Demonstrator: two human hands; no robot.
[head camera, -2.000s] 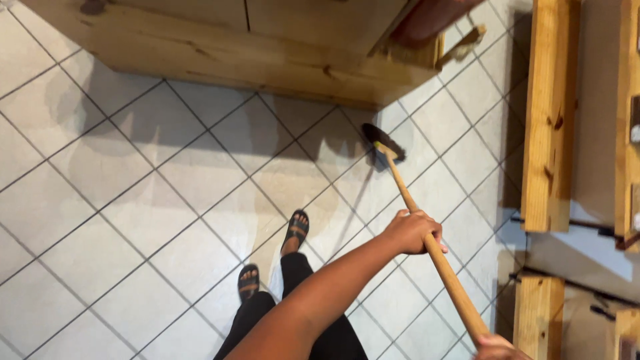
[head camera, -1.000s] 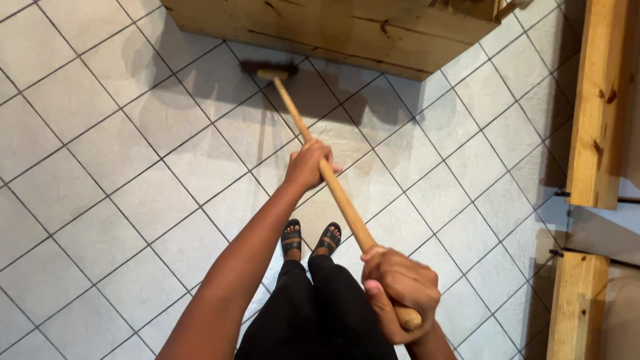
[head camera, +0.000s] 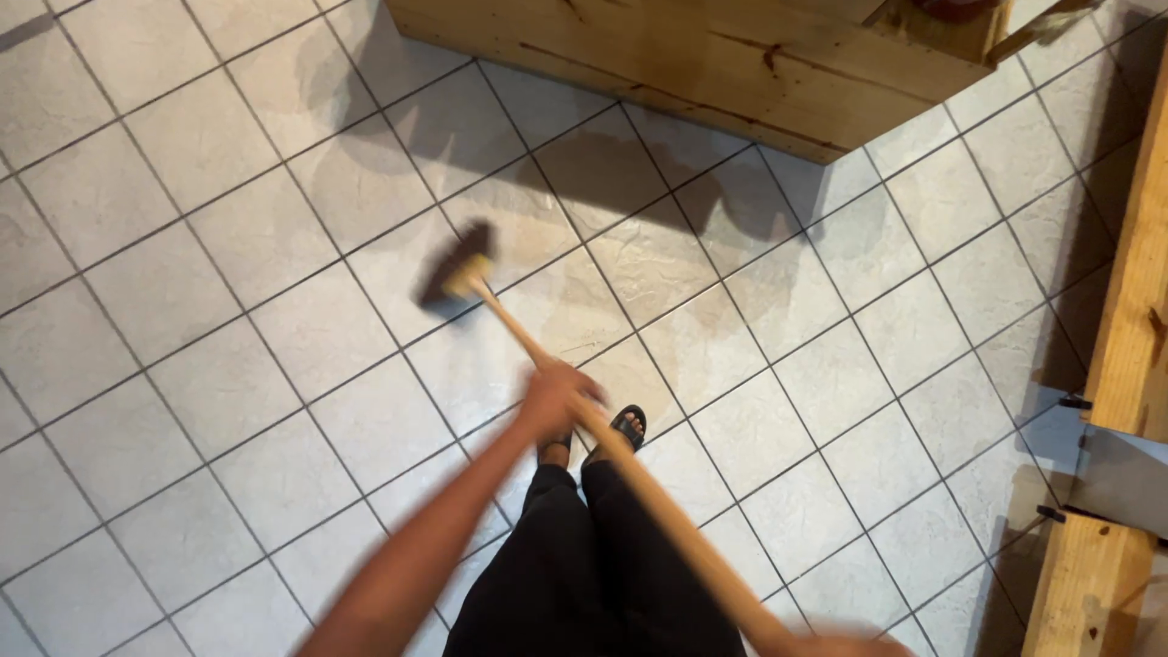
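My left hand (head camera: 558, 399) is closed around the lower part of a wooden broom handle (head camera: 675, 525), in front of my sandalled feet. At the bottom edge my right hand (head camera: 844, 644), blurred and partly cut off, grips the upper end of the same handle. The broom head (head camera: 459, 270), with dark bristles and a yellowish block, is blurred by motion over the pale tiles, up and left of my left hand. Whether its bristles touch the floor cannot be told.
A wooden cabinet or counter (head camera: 639, 68) stands on the tiled floor (head camera: 274, 365) at the top. Wooden furniture (head camera: 1136, 338) lines the right edge, with a second wooden piece (head camera: 1086, 584) below it. My feet in black sandals (head camera: 630, 427) are close beneath the handle.
The broom head has moved from beside the cabinet's base out over the open tiles, nearer my feet. Both hands have stayed on the handle, and my right hand is now lower in view.
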